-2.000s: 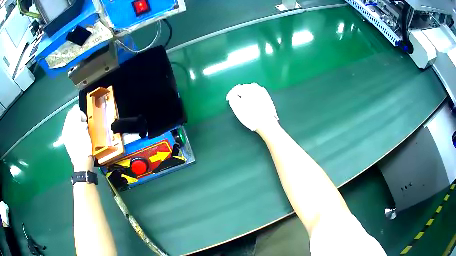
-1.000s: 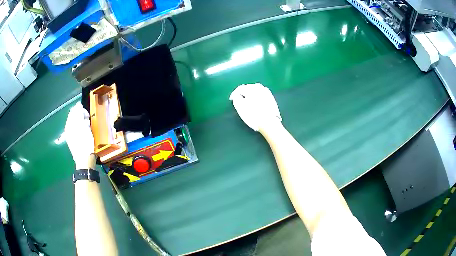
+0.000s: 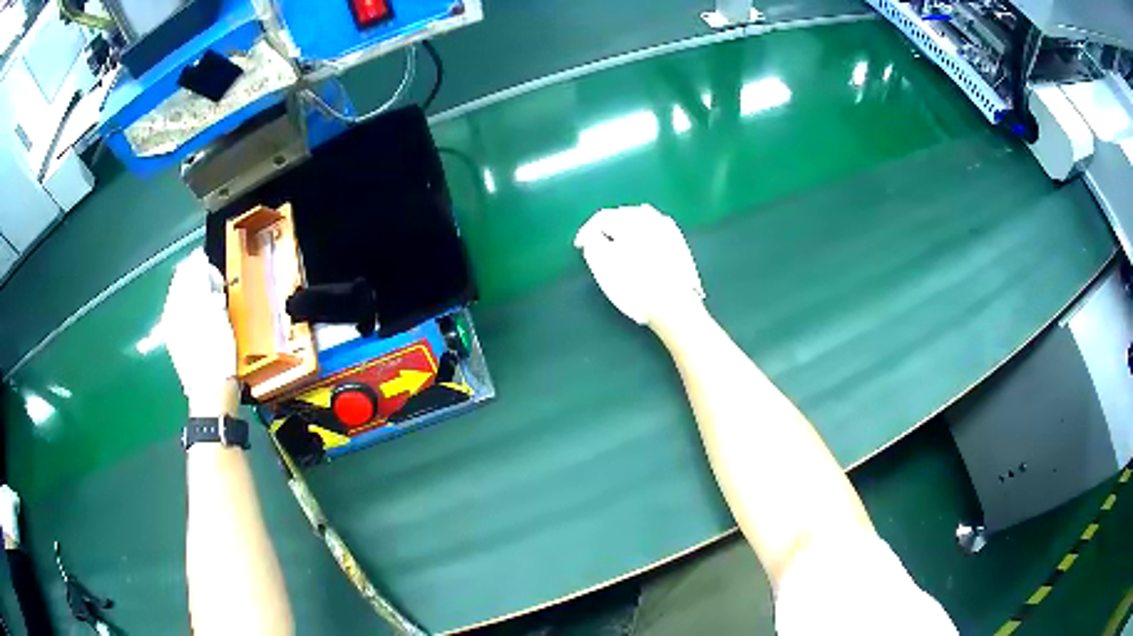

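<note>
The orange-brown fixture [image 3: 263,304] lies on the left side of the press base, with a black strip over its right edge. My left hand [image 3: 199,326], in a white glove, rests along the fixture's left side; its fingers are partly hard to make out. The grey metal press head [image 3: 249,162] stands beyond the fixture's far end. My right hand [image 3: 642,265], in a white glove, rests on the green belt [image 3: 795,298] with its fingers curled in; no object shows in it. No phone frame can be made out.
A black pad [image 3: 379,224] lies right of the fixture. The base panel has a red push button [image 3: 354,405]. A blue controller with a red switch [image 3: 370,10] is at the top. A mottled hose [image 3: 336,547] hangs toward me. Grey machinery [image 3: 1056,124] stands at the right.
The view has shifted slightly, so the press sits a little farther right in the picture. Both hands keep about the same places.
</note>
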